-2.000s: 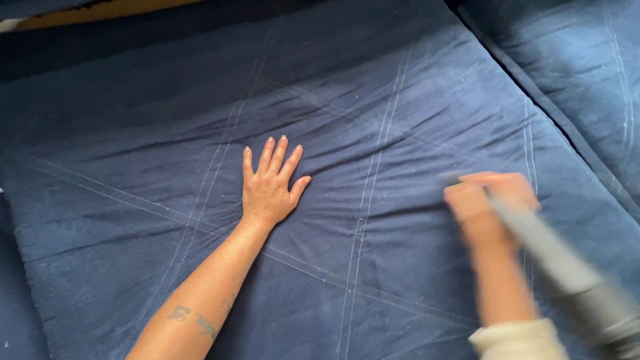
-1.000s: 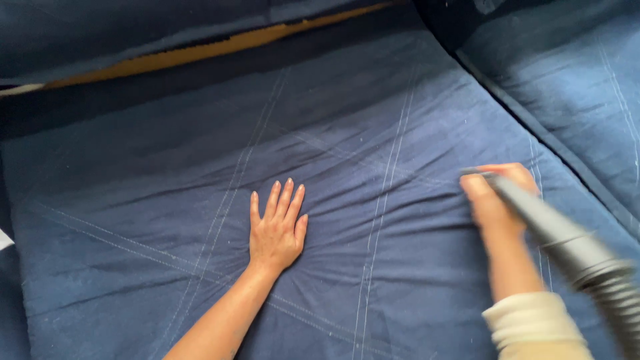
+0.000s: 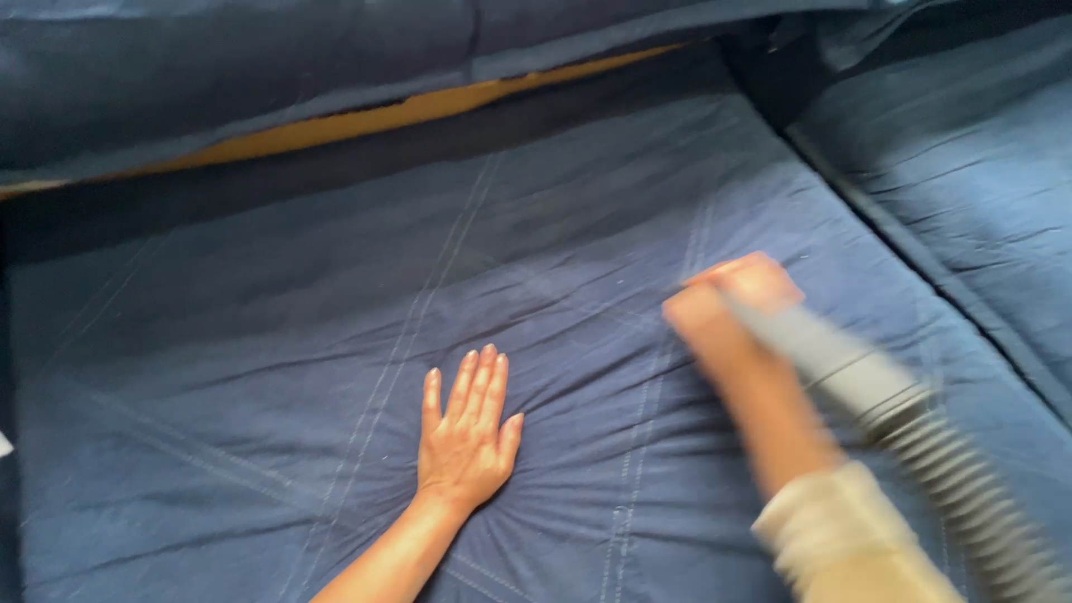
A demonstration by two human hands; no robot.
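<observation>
My left hand [image 3: 469, 435] lies palm down with its fingers spread on a dark blue fabric cushion [image 3: 251, 352], and creases fan out in the cloth around it. At the right, my right hand [image 3: 737, 289] is blurred and closed around the grey tube of a vacuum cleaner hose [image 3: 846, 360]. The tube's tip points up and left, close over the cushion; my fist hides most of it, and I cannot tell whether it touches the cloth. Pale double stitching crosses the cushion.
A dark gap with a raised edge separates the cushion from a second blue cushion [image 3: 988, 176] at the right. Along the top runs a blue backrest [image 3: 251, 67], with a yellowish strip [image 3: 360, 124] showing below it. The ribbed hose trails to the lower right.
My right hand has moved with the vacuum tube, up and to the left over the cushion. My left hand stays pressed on the cloth. The view has shifted to show more of the backrest.
</observation>
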